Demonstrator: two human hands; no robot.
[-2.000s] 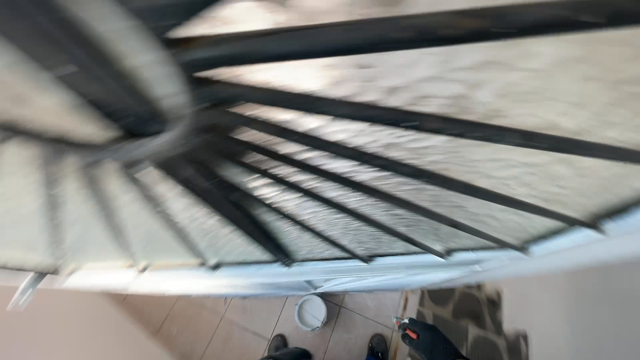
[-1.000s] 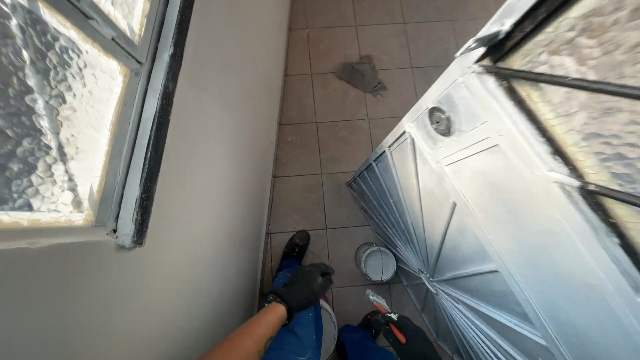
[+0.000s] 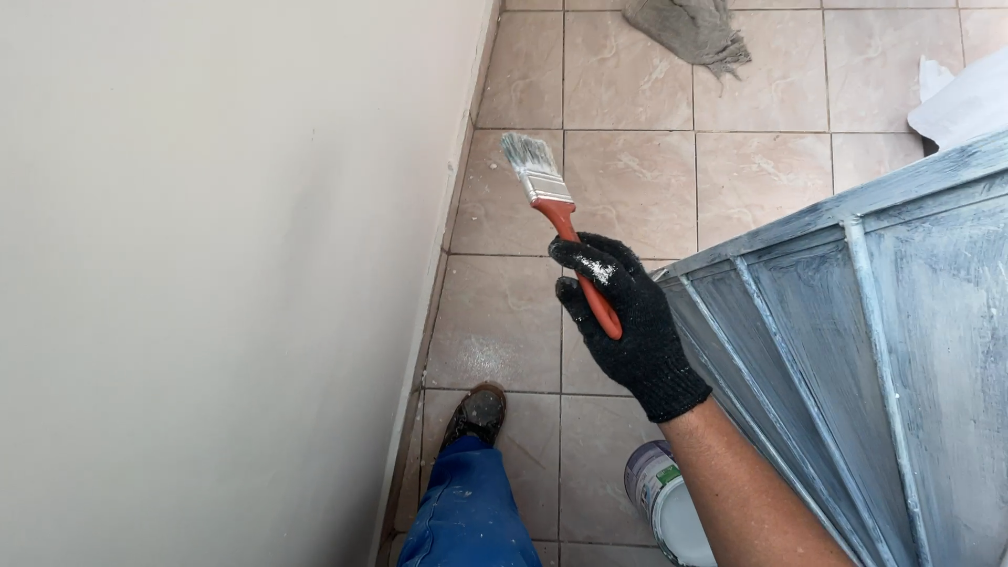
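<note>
My right hand (image 3: 630, 315), in a black knitted glove with white paint on a finger, grips the red handle of a flat paintbrush (image 3: 555, 189). The bristles point up and left, over the floor tiles, and carry whitish paint. Under my right forearm stands an open paint can (image 3: 681, 516) with pale paint in it, partly hidden by the arm. On the right is a metal door (image 3: 795, 315) with raised bars and streaky blue-grey and white paint. My left hand is out of the frame.
A plain wall (image 3: 236, 260) fills the left side. A grey rag (image 3: 693, 31) lies on the tiled floor (image 3: 630, 189) at the top. White sheeting (image 3: 965, 102) shows at the upper right, beyond the door. My shoe (image 3: 476, 413) stands near the wall's base.
My left hand, seen over my leg one second ago, has left the view. My right hand, with the brush in it, now shows out over the floor. The view has shifted.
</note>
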